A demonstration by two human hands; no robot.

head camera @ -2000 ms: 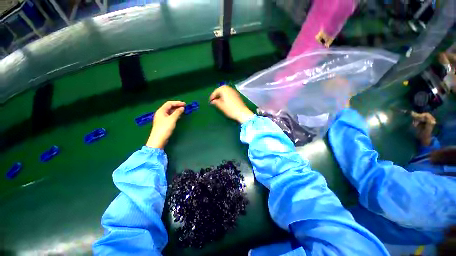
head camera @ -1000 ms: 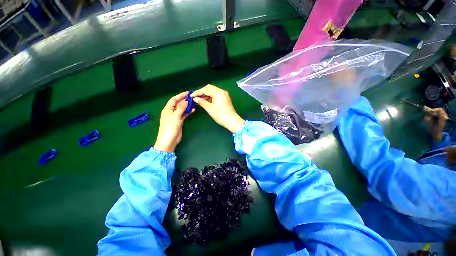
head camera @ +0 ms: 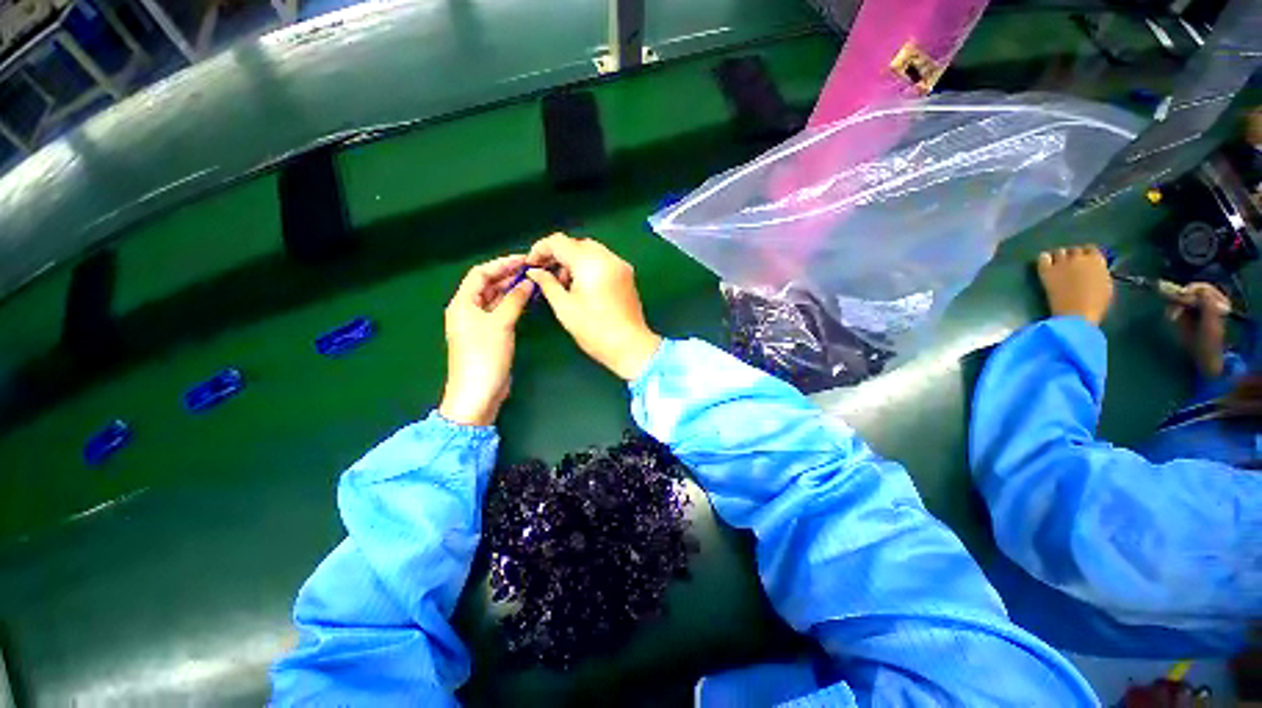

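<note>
My left hand (head camera: 482, 332) and my right hand (head camera: 592, 297) meet fingertip to fingertip above the green surface. Between them they hold a small blue part (head camera: 523, 277), mostly hidden by the fingers. Whether a black part is also in the fingers cannot be told. A loose heap of tiny shiny black parts (head camera: 588, 553) lies between my forearms. Three more blue parts lie spaced in a slanting row to the left, the nearest one (head camera: 346, 336) left of my left hand.
An open clear zip-lock bag (head camera: 886, 208) with black parts at its bottom lies right of my hands, a pink strip (head camera: 886, 62) behind it. Black rectangular pieces (head camera: 572, 138) line the far side. At right are a neighbouring worker's hands (head camera: 1075, 284) and a round-faced black device (head camera: 1201, 235).
My hands, apart at first, have come together around a blue part. The blue parts and black rectangular pieces sit further left than a second ago. The neighbour's hand has moved right, away from the bag.
</note>
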